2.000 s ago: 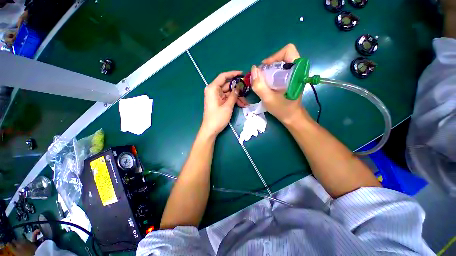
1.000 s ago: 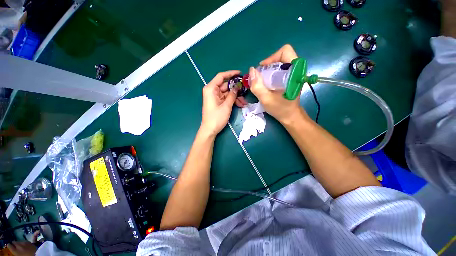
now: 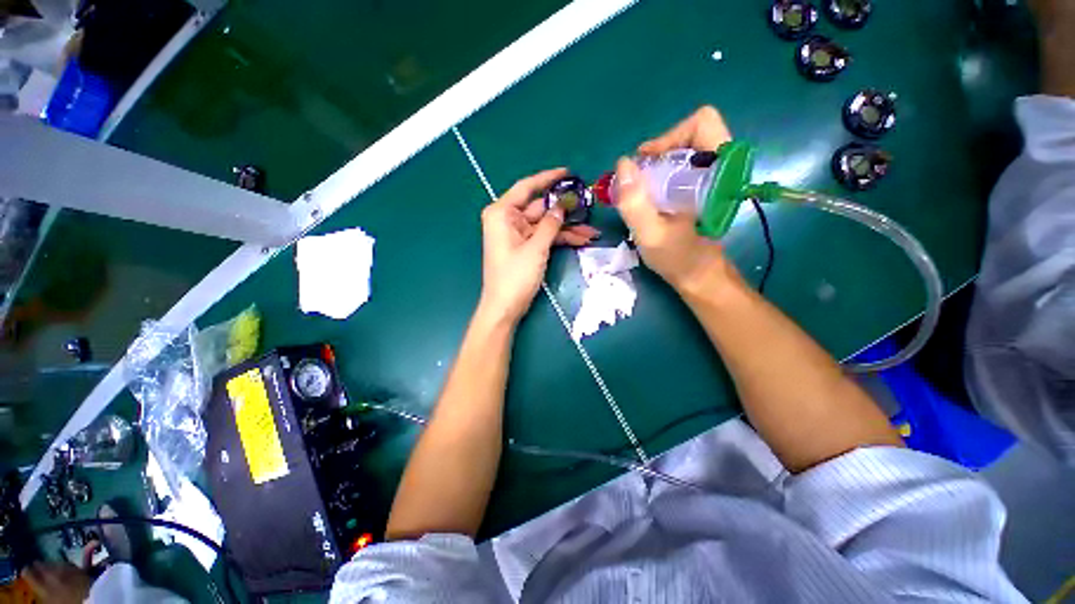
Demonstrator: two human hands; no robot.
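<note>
My left hand point(image 3: 519, 242) holds a round black part point(image 3: 569, 201) by its edge above the green bench. My right hand point(image 3: 666, 224) grips the clear-pinkish dispensing syringe point(image 3: 674, 184). Its red tip fitting point(image 3: 604, 188) points at the round part from the right, with a small gap between the red fitting and the part. Whether the fine tip touches is too small to tell. A green adapter point(image 3: 727, 189) caps the syringe's rear, and a clear air hose point(image 3: 878, 218) curves away from it. A crumpled tissue point(image 3: 605, 291) lies below the hands.
Several round parts point(image 3: 870, 113) lie at the upper right. A white sheet point(image 3: 335, 273), a black controller point(image 3: 265, 472) and a plastic bag point(image 3: 173, 389) are at the left. A pale rail point(image 3: 413, 118) crosses the upper left. A person's striped sleeve point(image 3: 1031, 271) is at the right edge.
My right hand and the syringe have drawn slightly right, so the red fitting stands off from the round part. The left hand still holds the part. The view has shifted slightly.
</note>
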